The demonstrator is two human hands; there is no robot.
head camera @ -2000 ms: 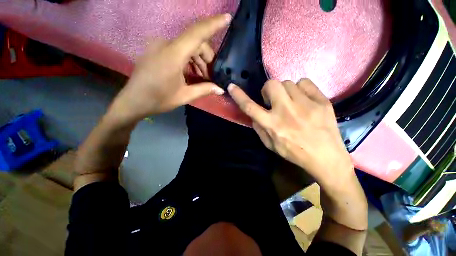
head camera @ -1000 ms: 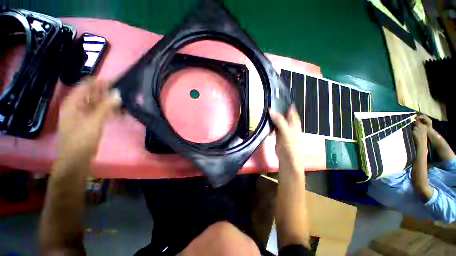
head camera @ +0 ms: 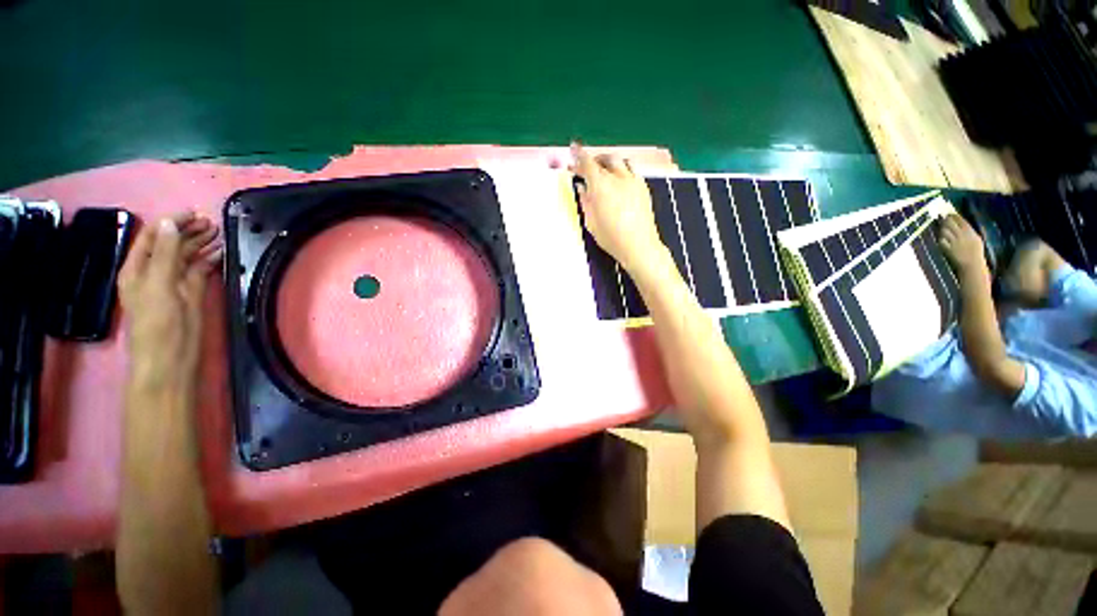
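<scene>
A square black plastic frame (head camera: pixel 385 436) with a large round opening lies flat on the pink foam sheet (head camera: pixel 589 409). My left hand (head camera: pixel 169 283) is beside its left edge, fingers loosely curled and apart, holding nothing. My right hand (head camera: pixel 616 207) is at the upper left edge of the strip sheet (head camera: pixel 752 247), which has wide black bands and light lines. Its fingertips are near the sheet's edge; whether they pinch a strip cannot be told. A blank pale liner part (head camera: pixel 547 241) lies between the frame and the bands.
A black phone (head camera: pixel 94 274) lies left of the frame, beside dark frames (head camera: pixel 22 361) at the far left. A thick strip-sheet stack (head camera: pixel 836 319) is at right, with another person's hand (head camera: pixel 962 241) on it. An open carton (head camera: pixel 758 481) stands below the bench edge.
The frame that both hands held up and tilted is out of them. A frame lies flat on the pad. My right hand has moved to the strip sheet. The view has shifted.
</scene>
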